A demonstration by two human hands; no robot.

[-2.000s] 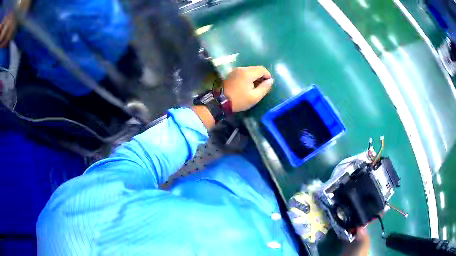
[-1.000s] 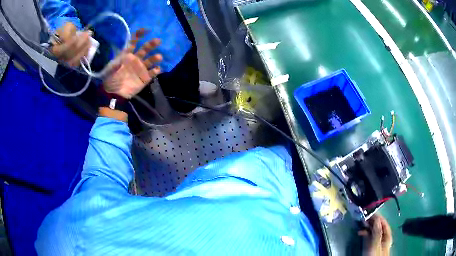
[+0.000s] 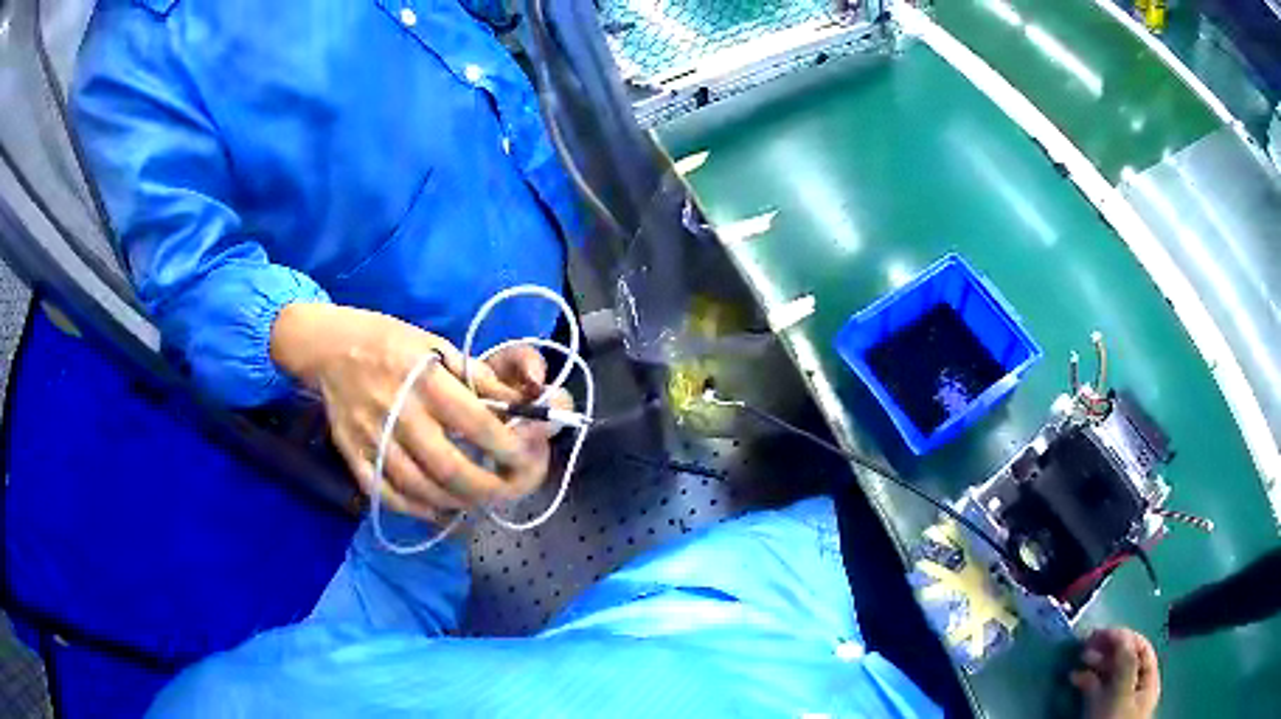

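Observation:
The black-centred unit with white or metallic side frames lies on the green mat at right. A black lead runs from it leftward to a small terminal. A red lead is at its near edge. My right hand is at the lower right below the unit, fingers curled, contents hidden. My left sleeve reaches up to another person's hand. My left hand is mostly hidden there; I cannot tell whose fingers show at the looped white cable. The black screwdriver is at the right edge.
Another person in a blue smock stands close at upper left. A blue bin with dark contents is on the mat. A crumpled white and yellow pad lies beside the unit. A perforated metal surface is below the hands.
My left hand has moved from above the mat to the other person at left, where it was open one second ago. That person's hand and the cable have come closer. My right hand has moved slightly off the unit.

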